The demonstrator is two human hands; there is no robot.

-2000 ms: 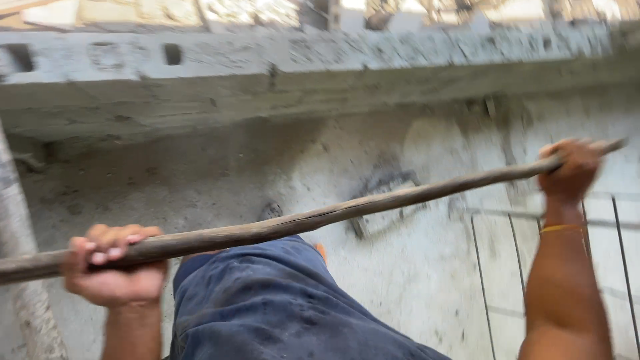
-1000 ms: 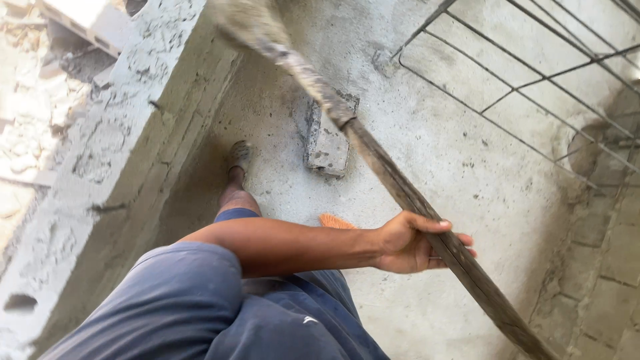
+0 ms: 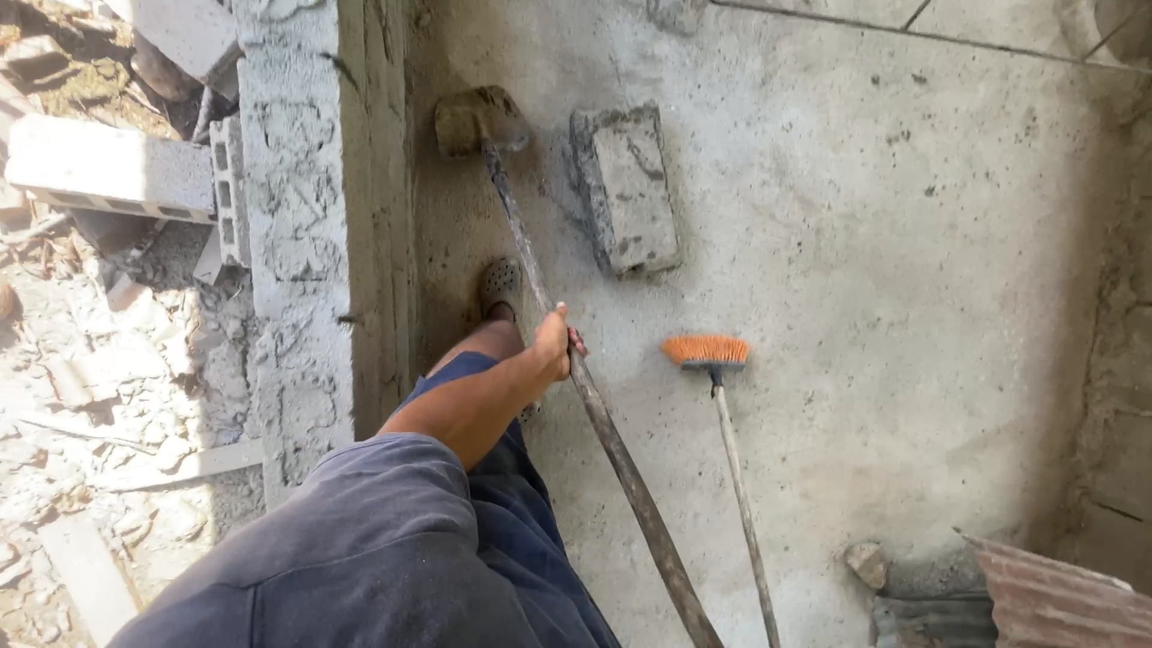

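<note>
My left hand (image 3: 560,344) is closed around the middle of a long wooden handle that runs diagonally across the head view. At its upper end is a broad, dirt-caked tool head (image 3: 477,121) over the concrete floor beside the low wall; its exact kind is unclear. The handle's lower end leaves the bottom edge of the view. My right hand is out of view. Right of the tool lies a rough concrete block (image 3: 634,193). A broom with orange bristles (image 3: 706,348) and a thin pale handle lies farther right. A foot in a clog (image 3: 500,283) is beside the handle.
A low concrete wall (image 3: 297,225) runs down the left, with rubble and hollow blocks (image 3: 117,166) beyond it. Thin metal bars (image 3: 810,16) cross the top right. Corrugated metal sheet (image 3: 1053,594) and a stone (image 3: 867,564) are at the lower right.
Both hands gripped the wooden handle two seconds ago; now only my left hand shows on it. The view has swung considerably. The broom's full head has come into sight.
</note>
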